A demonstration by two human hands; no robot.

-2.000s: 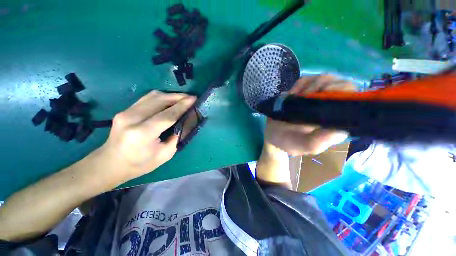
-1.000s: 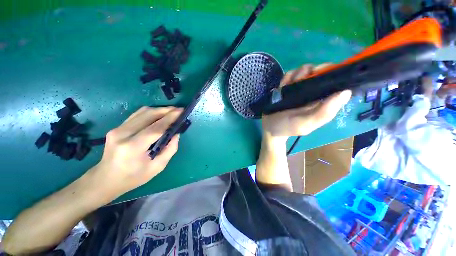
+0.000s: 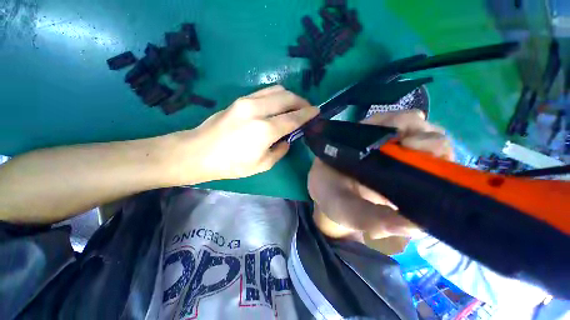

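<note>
My left hand point(image 3: 250, 134) holds the near end of a long black plastic frame point(image 3: 369, 84), which runs up and right over the green bench. My right hand point(image 3: 375, 181) grips a black and orange electric screwdriver point(image 3: 437, 187). The screwdriver's front end is close to the frame beside my left fingers; whether its tip touches is hidden. The round perforated screw dish point(image 3: 409, 101) is partly covered by the frame and my right hand.
Two loose piles of small black plastic pieces lie on the bench point(image 3: 240, 62), one at the left point(image 3: 164, 69) and one at the top point(image 3: 326, 39). More black frames point(image 3: 535, 87) lie at the right. White packaging point(image 3: 481, 269) and blue items show at the lower right.
The screwdriver has moved from over the screw dish to the frame end at my left hand. The frame lies at a flatter angle. The camera view has shifted.
</note>
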